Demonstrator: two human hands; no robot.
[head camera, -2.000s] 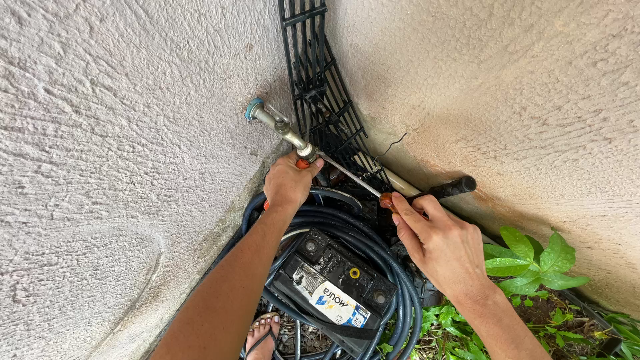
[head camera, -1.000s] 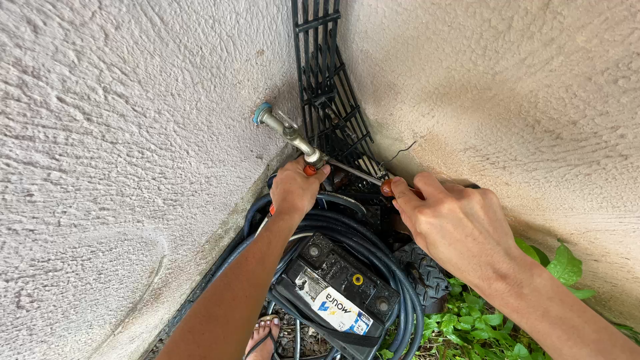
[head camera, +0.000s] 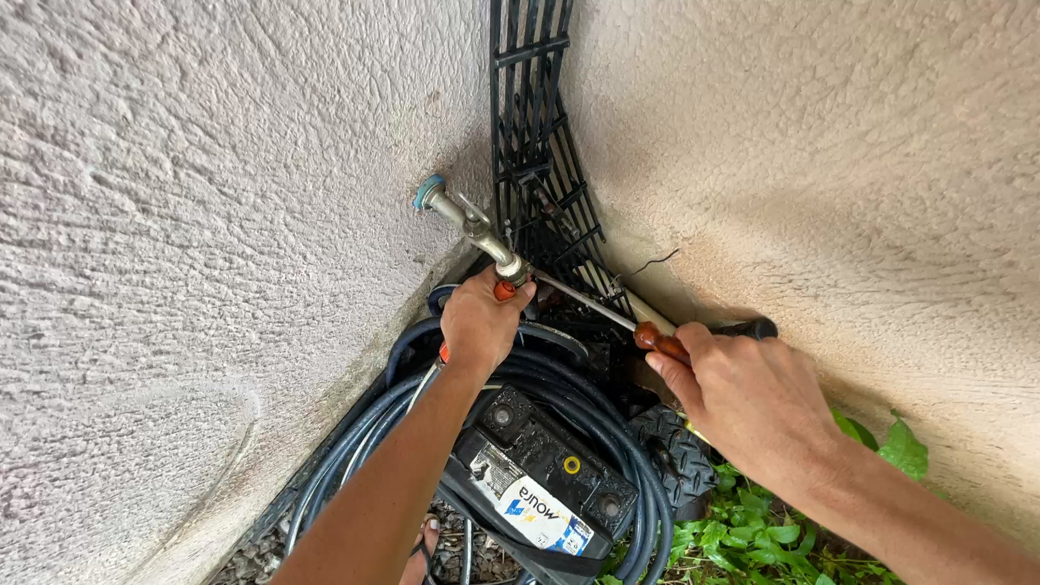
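A metal wall tap (head camera: 483, 236) with a blue-edged flange juts from the left wall. Just under its outlet, my left hand (head camera: 485, 321) grips an orange hose fitting (head camera: 504, 290), its fingers partly hidden behind it. My right hand (head camera: 743, 390) holds a screwdriver (head camera: 662, 341) by its amber-brown handle. The metal shaft points up and left, its tip close to the clamp area at the tap's outlet; whether it sits in a screw cannot be told.
A coiled dark hose (head camera: 650, 487) surrounds a black Moura battery (head camera: 544, 479) below my hands. Black plastic grating (head camera: 528, 114) stands in the wall corner. A thin wire (head camera: 654, 262), a black pipe end (head camera: 762, 328), green plants (head camera: 756, 520) and a foot in a sandal (head camera: 426, 544) are nearby.
My left hand stays at the tap outlet. The screwdriver shaft remains pointed at the fitting, while my right hand has shifted slightly and changed its angle on the handle.
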